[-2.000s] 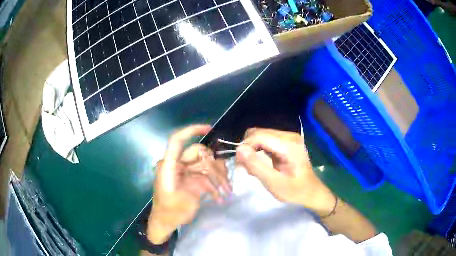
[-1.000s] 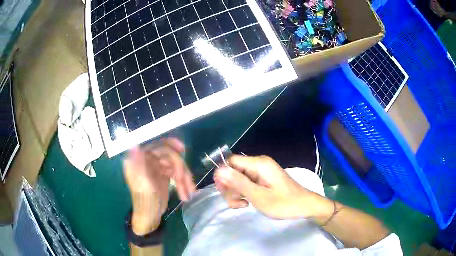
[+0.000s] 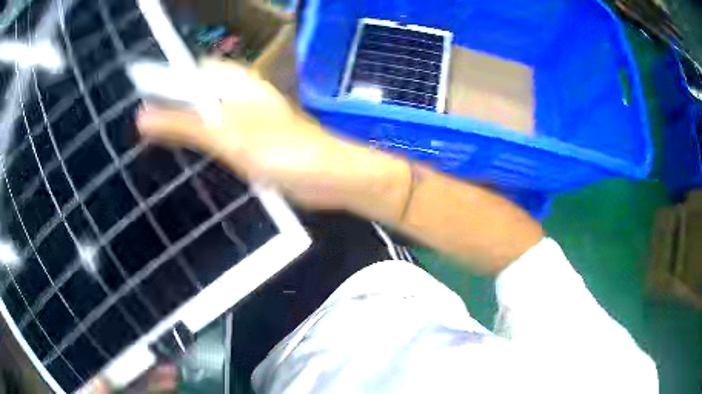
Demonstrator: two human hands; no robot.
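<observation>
A solar panel (image 3: 115, 192) fills the left side, blurred, with glare on its black face. My right hand (image 3: 239, 123) is blurred across its right edge, with the fingers over the face; it appears to grip that edge. A dark binder clip (image 3: 173, 338) with silver handles sits on the panel's near edge. My left hand (image 3: 150, 377) shows only as fingertips at that edge beside the clip, apparently gripping the panel; the rest is hidden or out of the picture.
A blue crate (image 3: 493, 138) stands ahead to the right, holding a smaller-looking solar panel (image 3: 400, 65) and brown cardboard (image 3: 493, 88). The clip carton (image 3: 277, 58) is partly hidden behind my right hand. A brown carton (image 3: 677, 254) is at the far right on the green floor.
My view has turned right. The clip that was in my right hand is no longer there; a clip is on the panel's near edge. Both hands have moved to the panel, which now lies turned.
</observation>
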